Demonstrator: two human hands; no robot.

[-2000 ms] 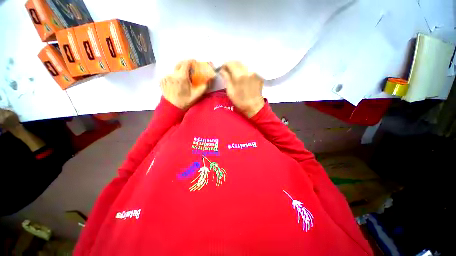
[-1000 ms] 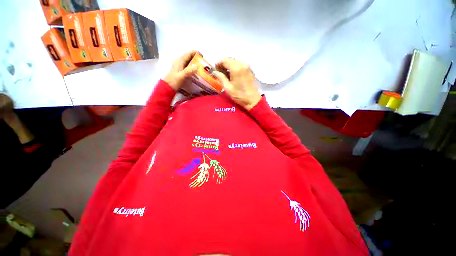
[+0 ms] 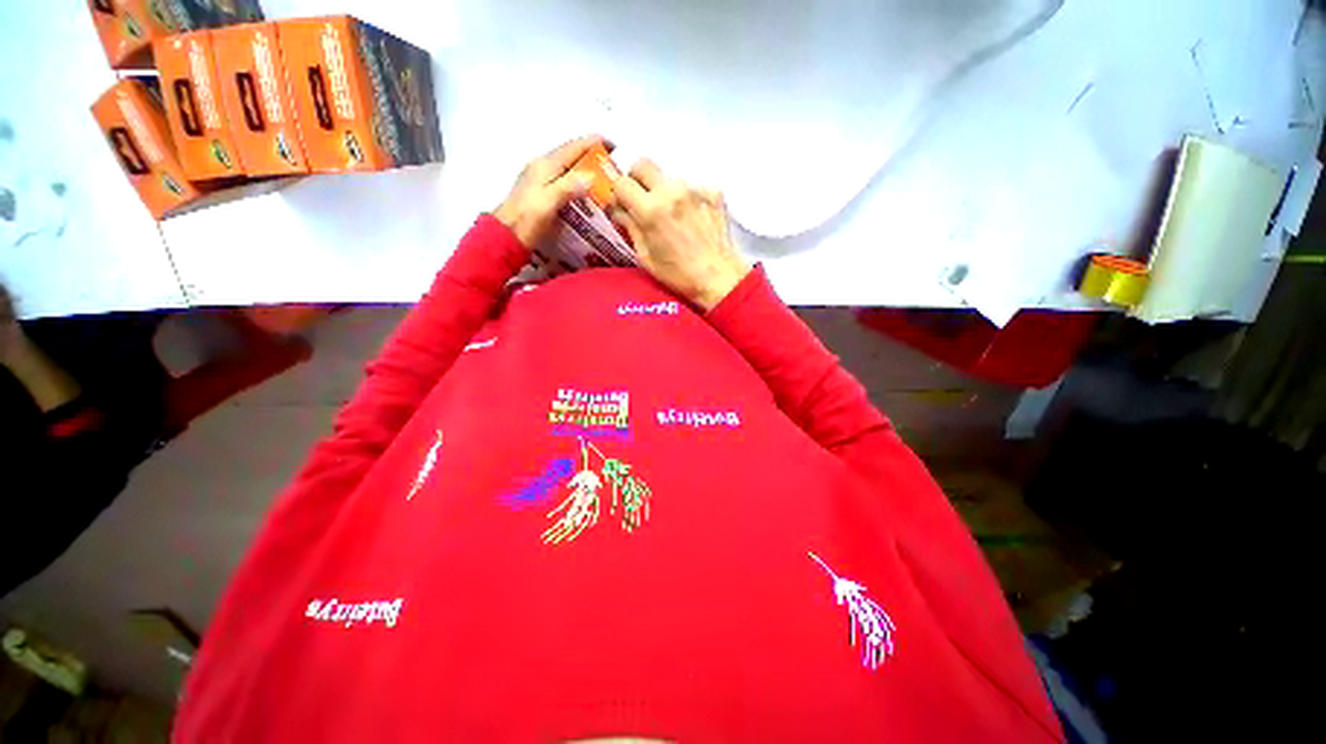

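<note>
A retail box (image 3: 585, 233) is held at the table's front edge, close to my chest. Its orange end points away from me and a white side with dark print shows below. My left hand (image 3: 550, 192) grips it from the left, with fingers at the orange end. My right hand (image 3: 681, 233) is on its right side, thumb and fingertips pressed at the orange end. The lower part of the box is hidden by the hands and the red top.
Several orange retail boxes (image 3: 338, 99) stand grouped at the back left of the white table (image 3: 655, 87). A yellow and red tape roll (image 3: 1114, 279) lies beside an open notebook (image 3: 1204, 230) at the right. Another person's arm (image 3: 35, 364) shows at the left edge.
From two seconds ago, the held box has turned so its printed side shows. Since one second ago, less of the orange face shows and my fingers have closed in around the end.
</note>
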